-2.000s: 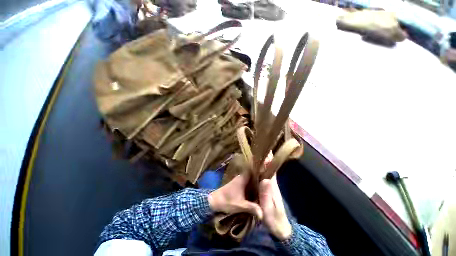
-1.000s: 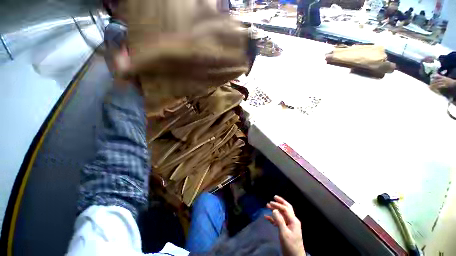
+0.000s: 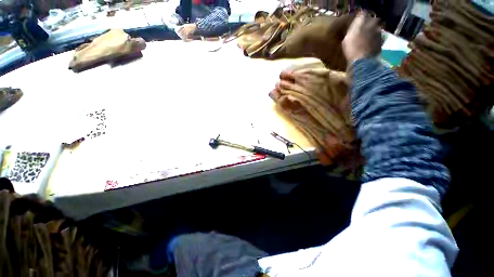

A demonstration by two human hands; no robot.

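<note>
My right hand (image 3: 363, 39) is slightly blurred at the upper right, my arm stretched out to it. Its fingers are curled at the edge of a dark brown bag (image 3: 319, 40) lying at the far right of the table. The fingertips are hard to make out. Folded tan-brown pieces with reddish-brown ends (image 3: 319, 100) lie in a stack nearer to me, left of my sleeve. My left hand is out of the picture.
A hammer (image 3: 238, 147) and small dark snips (image 3: 283, 139) lie near the white table's (image 3: 179, 108) front edge. Spotted sheets (image 3: 30, 165) lie at left, a folded tan bag (image 3: 108, 47) behind. Brown piles stand lower left and upper right. Another person's hand (image 3: 189, 31) is across the table.
The view has swung right. My left hand, which was moving a brown bag over the pile, is out of view. My right hand was open and empty over my lap; now it is at a bag.
</note>
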